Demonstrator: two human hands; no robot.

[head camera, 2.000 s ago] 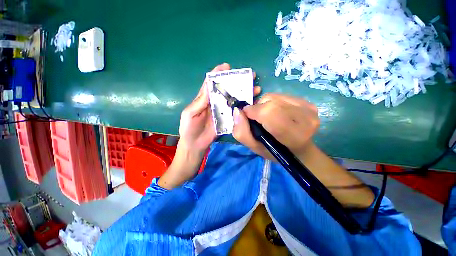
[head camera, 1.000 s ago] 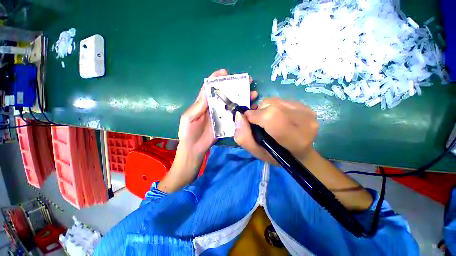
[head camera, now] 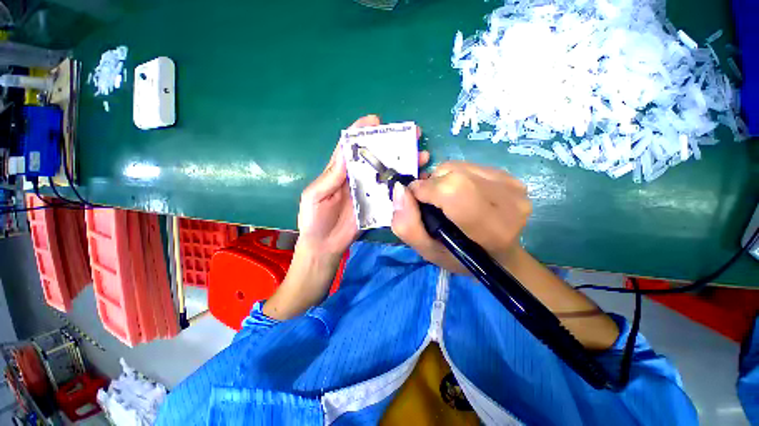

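My left hand (head camera: pixel 328 206) holds a white plastic housing (head camera: pixel 374 198) above the bench's front edge, its hollow side facing up, fingers behind it. My right hand (head camera: pixel 468 208) grips a black soldering iron (head camera: pixel 508 287) like a pen. The iron's metal tip reaches into the housing near its upper left corner; whether it touches the plastic I cannot tell. The iron's cable (head camera: pixel 636 333) loops from its rear end beside my right forearm.
A large heap of translucent plastic strips (head camera: pixel 595 83) lies at the right on the green mat (head camera: pixel 275 91). A smaller heap (head camera: pixel 109 71) and a white housing (head camera: pixel 155 93) lie at the left. Below the bench are a red stool (head camera: pixel 245 283) and red crates (head camera: pixel 125 279).
Since two seconds ago, the housing and both hands have shifted slightly down in the picture. The iron's tip stays near the same corner. Both grips look the same.
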